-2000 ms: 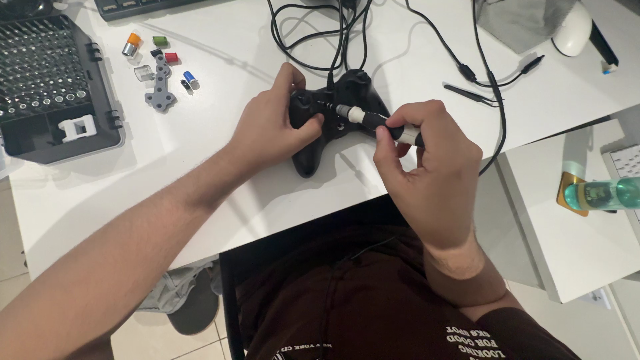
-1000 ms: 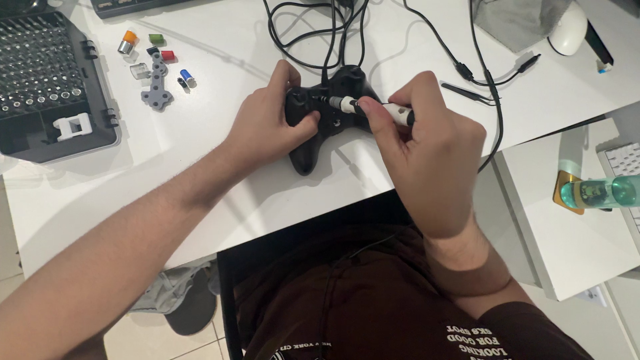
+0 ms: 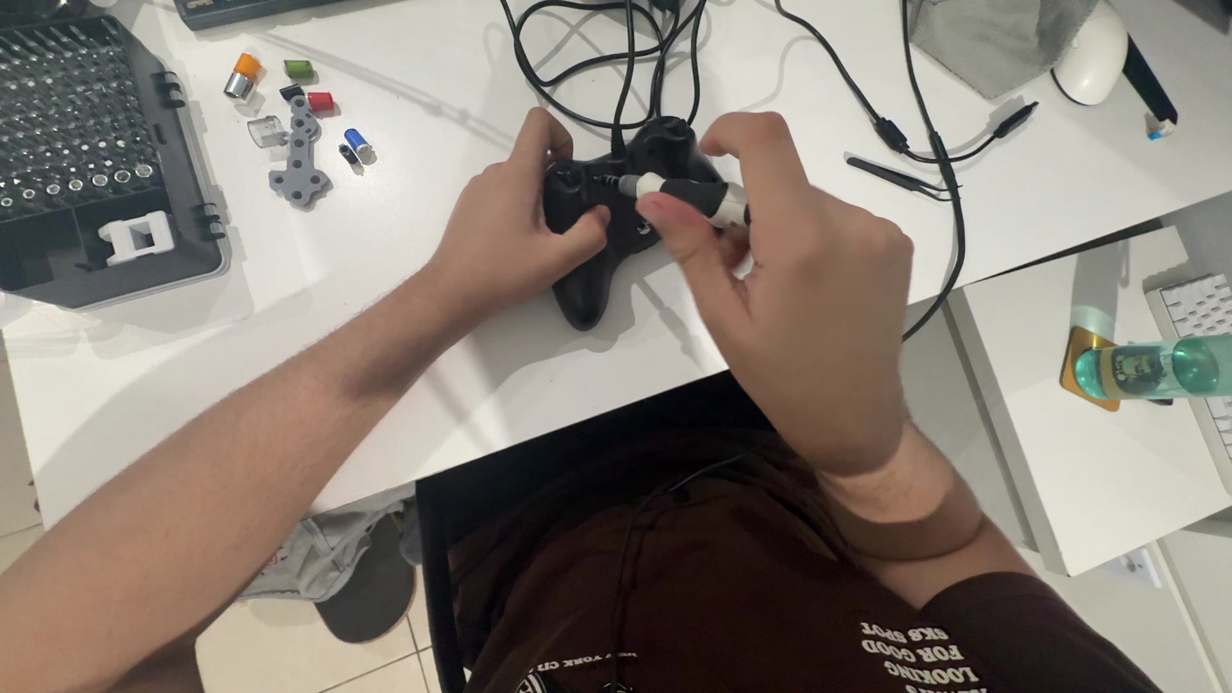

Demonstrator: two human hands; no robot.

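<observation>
My left hand (image 3: 525, 217) grips the left side of a black game controller (image 3: 584, 292) that rests on the white desk, its thumb on the face. In my right hand (image 3: 799, 260) is a black-and-white screwdriver (image 3: 698, 195), held nearly level, its tip over the controller's upper middle. Whether the tip touches a part there I cannot tell. A cable runs from the controller's top edge. To the left lie a grey rubber button pad (image 3: 301, 164) and small coloured parts: an orange-and-silver one (image 3: 243, 77), a green one (image 3: 298, 69), a red one (image 3: 320, 101) and a blue one (image 3: 357, 143).
An open bit case (image 3: 82, 154) stands at the left. Coiled black cables (image 3: 568, 72) lie behind the controller. Tweezers (image 3: 890, 176), a grey cloth (image 3: 996, 38) and a white mouse (image 3: 1090, 58) are to the right. A green bottle (image 3: 1145, 370) lies over a lower white surface (image 3: 1088, 462).
My right hand's fingers have shifted on the screwdriver's handle, with the index finger now lifted away from it. My left hand keeps its hold on the controller.
</observation>
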